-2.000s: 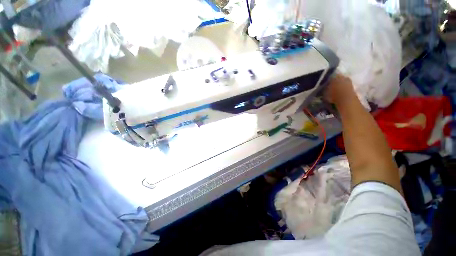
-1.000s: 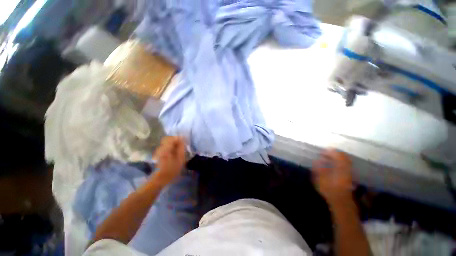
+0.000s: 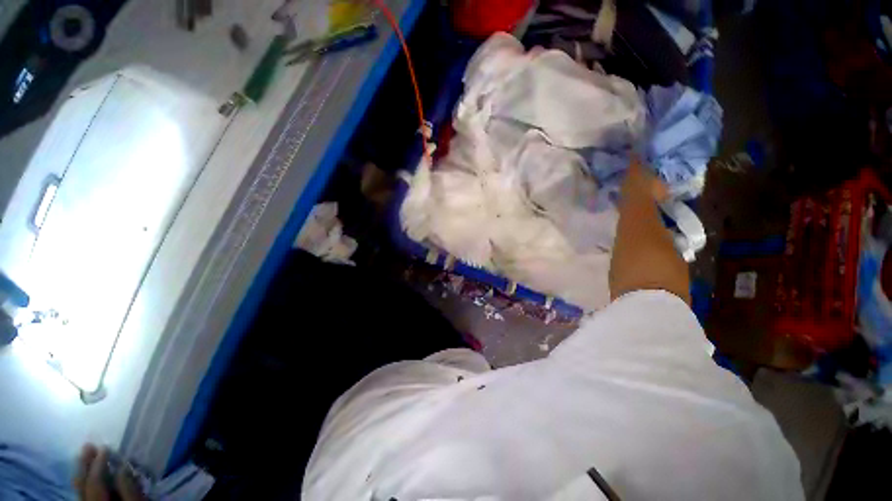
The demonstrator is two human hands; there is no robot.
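My right hand is at the far side of the bin among light blue cloth pieces. The pieces bunch and fan out around my fingers, which are partly hidden. My left hand is at the bottom left edge of the frame, cut off and blurred. It touches light blue fabric at the table's front corner; its grip is unclear. White and pale cloth pieces fill the blue-edged bin.
The brightly lit white machine table is at left, with a measuring tape along its blue-trimmed edge. A green-handled tool and yellow-blue snips lie there. An orange-red cord hangs beside the bin. A red crate stands at right.
The view has swung right to the bin. My right hand has moved from beside the table edge into the light blue pieces. My left hand is now at the frame's bottom left edge.
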